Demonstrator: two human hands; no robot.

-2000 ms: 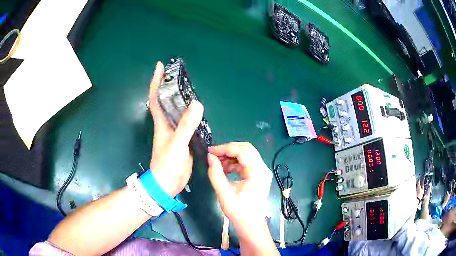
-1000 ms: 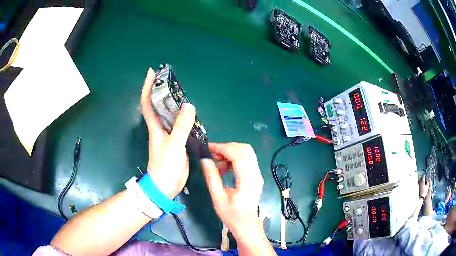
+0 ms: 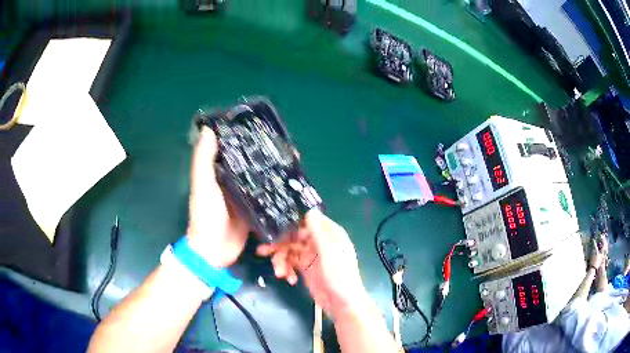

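A dark camera unit (image 3: 259,162) is above the green mat, its circuitry side facing me and blurred by motion. My left hand (image 3: 217,207) holds it along its left edge and underside. My right hand (image 3: 321,258) is at its lower right corner, with the thumb by the edge and the other fingers curled below it. Whether the right hand grips the unit is hard to tell. A blue strap is on my left wrist.
White paper (image 3: 69,145) and a tape roll (image 3: 12,107) lie at the left by a black tray (image 3: 41,245). Power supplies (image 3: 508,214) stand at the right, beside a blue-and-white card (image 3: 404,178) and cables (image 3: 397,272). Two units (image 3: 392,56) lie farther back. Another person's sleeve (image 3: 563,320) shows lower right.
The unit has turned from edge-on to show its broad circuitry side. My right hand has shifted with it, fingers now below its lower corner. The view has shifted slightly.
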